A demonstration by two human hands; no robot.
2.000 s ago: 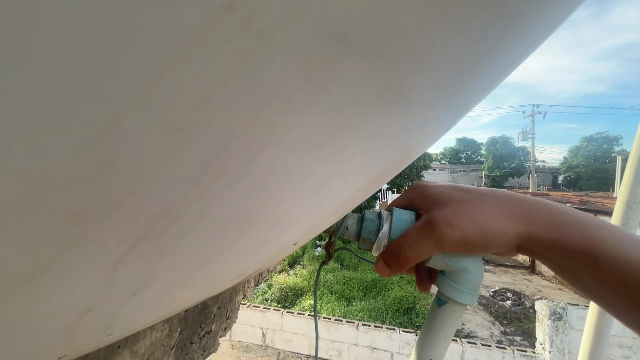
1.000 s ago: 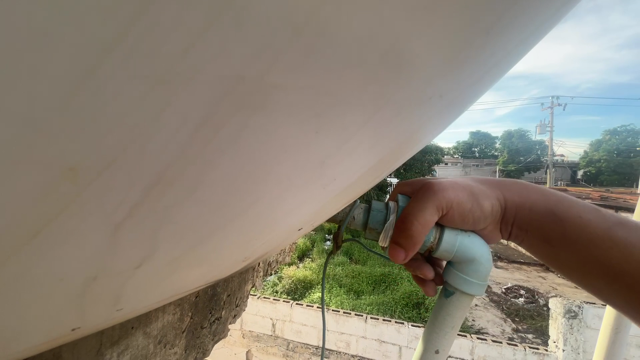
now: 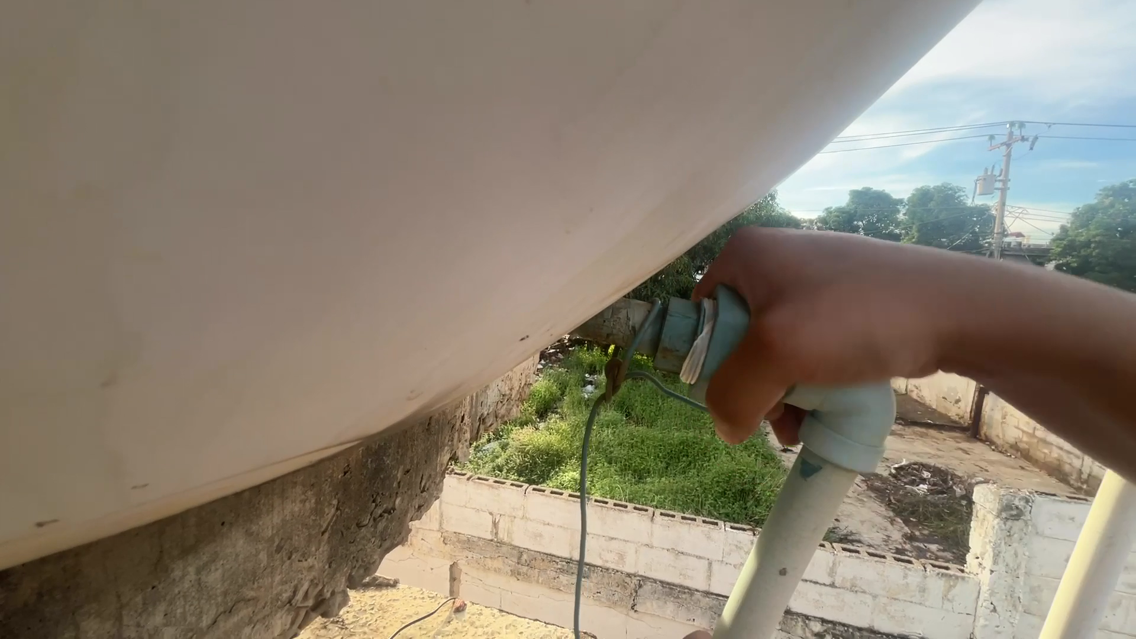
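My right hand (image 3: pixel 772 337) reaches in from the right and wraps around a blue-green plastic pipe fitting (image 3: pixel 729 328), thumb on the near side. White sealing tape (image 3: pixel 698 346) sticks out at the joint left of the thumb. The fitting runs left to a collar (image 3: pixel 676 330) under the large pale tank (image 3: pixel 355 222). To the right of my fingers a light green elbow (image 3: pixel 854 422) turns down into a pale pipe (image 3: pixel 785 550). A thin wire (image 3: pixel 583 506) is looped near the collar and hangs down. Of my left hand, at most a sliver (image 3: pixel 698 635) shows beside the pipe at the bottom edge.
A rough concrete support (image 3: pixel 222 524) stands under the tank. Below are a block wall (image 3: pixel 657 532) and green weeds (image 3: pixel 657 444). Another pale pipe (image 3: pixel 1092 559) rises at the lower right. Trees and a utility pole (image 3: pixel 1003 191) stand far behind.
My right hand has stayed on the fitting while its fingers and wrist have changed position. A sliver of skin now shows at the bottom edge beside the pipe.
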